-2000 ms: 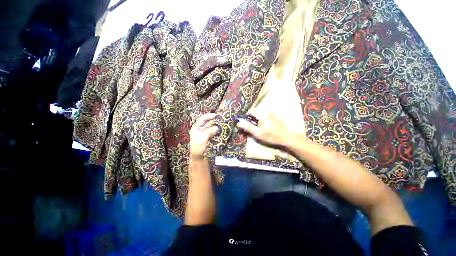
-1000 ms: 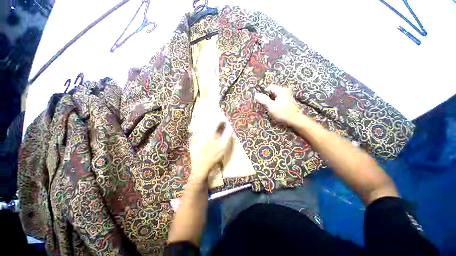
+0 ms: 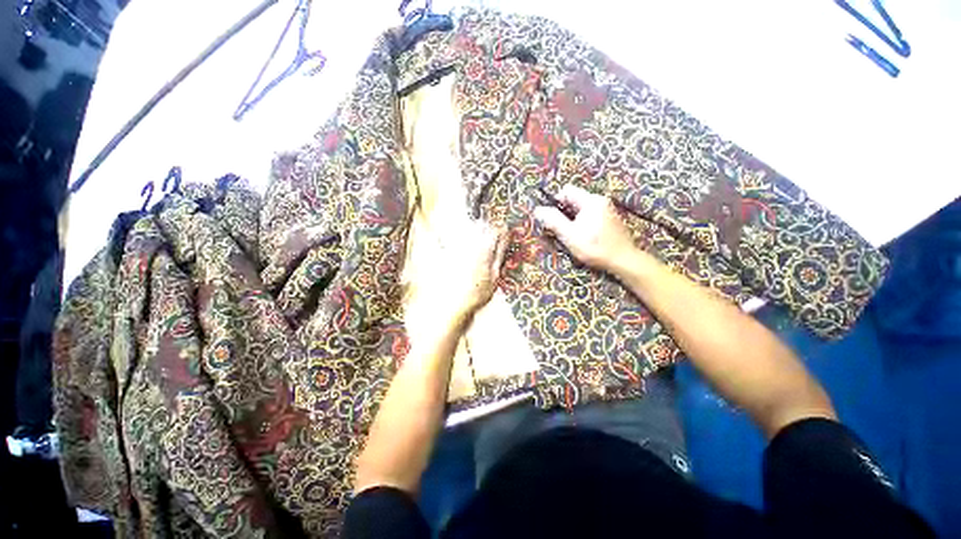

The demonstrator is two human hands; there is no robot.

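A batik shirt [image 3: 632, 137] in dark brown, cream and red lies spread in front of me, its front open over pale gold lining [image 3: 430, 158]. My left hand [image 3: 470, 263] is at the lining beside the front placket [image 3: 501, 200] and seems to hold that edge; its fingertips are hard to make out. My right hand [image 3: 586, 225] is closed over the shirt's front, right of the placket. A small dark tool, perhaps thread snips [image 3: 548, 197], sticks out of it. A dark strip, perhaps a neck label, crosses the lining's top.
More shirts of the same print [image 3: 169, 347] are bunched at the left with hanger hooks showing. An empty hanger [image 3: 285, 58] lies at the upper left near a long dark rod [image 3: 169, 97]. Another hanger [image 3: 880, 23] and a dark stick [image 3: 873, 55] lie at the upper right of the white table [image 3: 759, 84].
The view has swung to the right and the neck end now shows. My left hand has moved onto the lining, then up to the placket edge. My right hand has moved off the lining.
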